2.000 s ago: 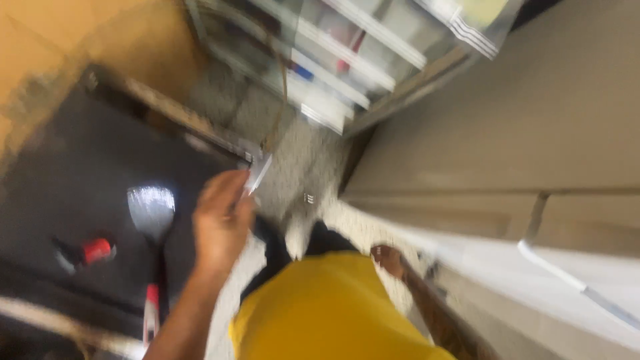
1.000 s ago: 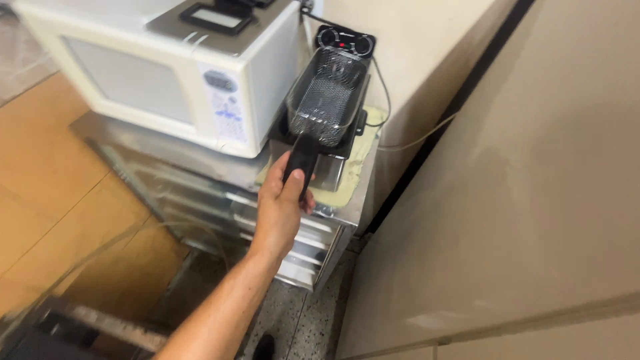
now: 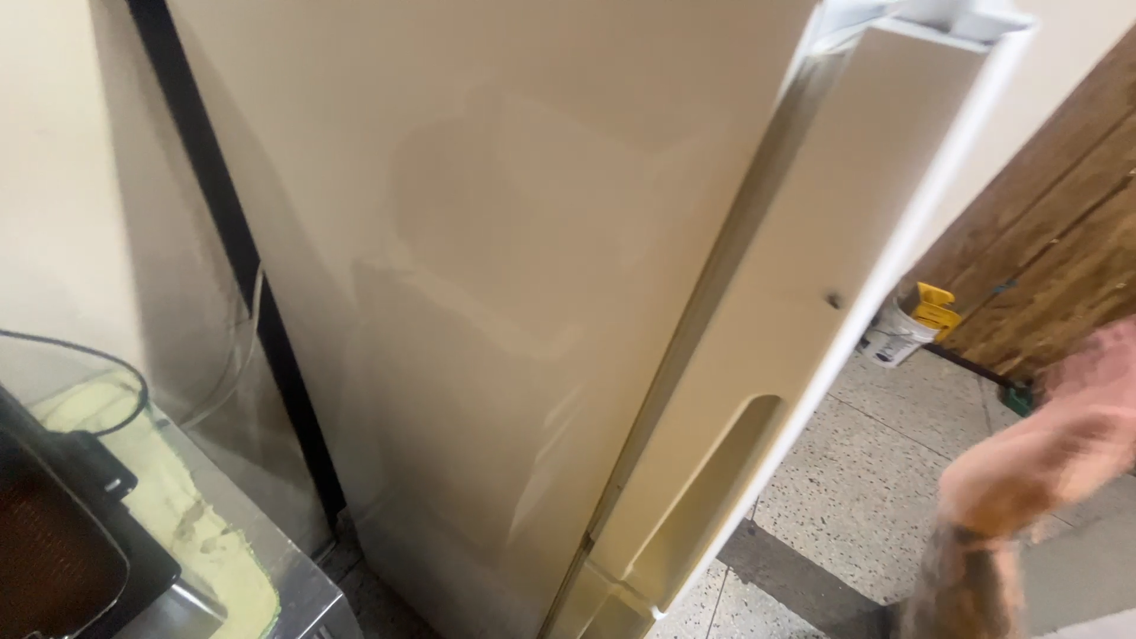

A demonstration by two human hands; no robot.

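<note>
My right hand [image 3: 1047, 435], blurred, is raised at the right edge, above the floor and to the right of a fridge door [image 3: 790, 266]. Its fingers are too smeared to read, and no held object can be made out. My left hand is out of view. The tall beige side of the fridge [image 3: 497, 293] fills the middle, with a long recessed grip [image 3: 719, 497] low in the door edge. At the lower left, part of an electric deep fryer [image 3: 115, 541] rests on a yellow-green cloth [image 3: 209, 524] over a metal table [image 3: 293, 568].
A white bucket [image 3: 895, 337] with a yellow object [image 3: 934, 306] in it stands on the speckled floor [image 3: 852, 470] by a wooden panel [image 3: 1038, 213]. A cable [image 3: 240, 364] hangs beside the dark strip behind the fridge. A green item [image 3: 1016, 399] lies near the panel.
The view has swung right, from microwave and fryer to the fridge. One second ago a hand held the fryer basket's black handle; that handle is now out of view. My right hand has come into view.
</note>
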